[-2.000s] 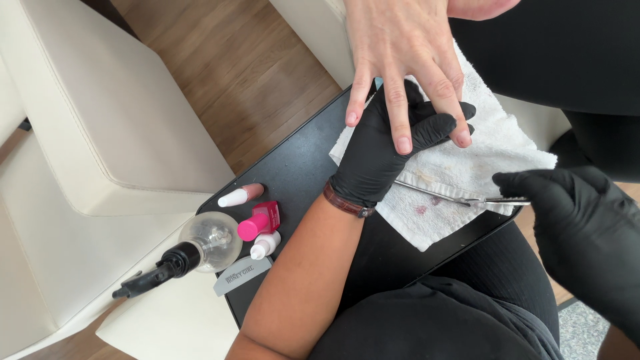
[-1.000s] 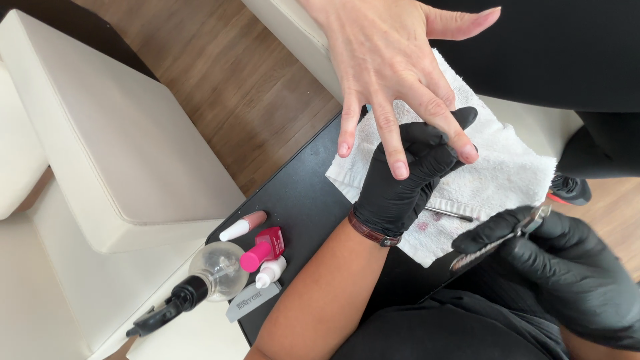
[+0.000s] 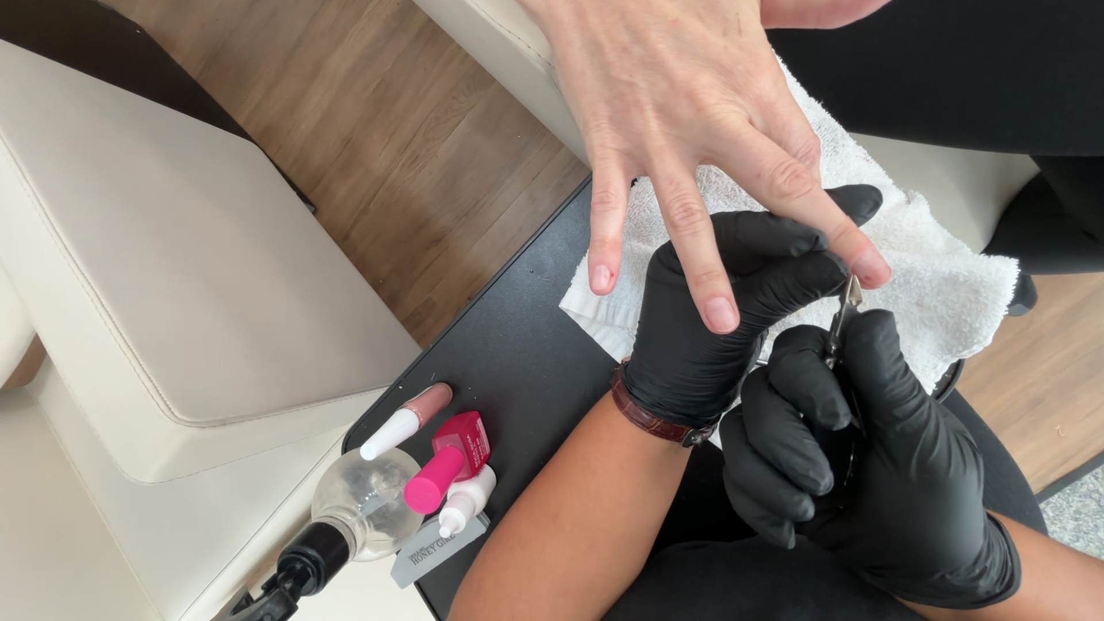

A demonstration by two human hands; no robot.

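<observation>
My left hand [image 3: 733, 302], in a black glove with a brown watch strap at the wrist, holds a finger of another person's hand [image 3: 681, 121] between thumb and fingers. My right hand [image 3: 862, 448], also gloved in black, is closed around metal cuticle nippers [image 3: 843, 319]. The nippers' tip is at the side of that finger's nail, touching or very near it. The other person's remaining fingers spread over the back of my left hand. Beneath the hands lies a white terry towel [image 3: 957, 276]; most of the nippers' handles are hidden in my right glove.
On the black table [image 3: 526, 345] lie a bottle with a white cap [image 3: 405, 420], a pink nail polish bottle [image 3: 457, 453], a small white bottle [image 3: 467, 500] and a grey nail file [image 3: 438, 548]. A clear pump bottle [image 3: 366, 500] is beside them. A cream upholstered seat [image 3: 198, 259] stands left.
My right hand has moved from the towel's lower right side to the other person's fingertip, with the nippers now pointing up at it. My left hand stays at that person's finger.
</observation>
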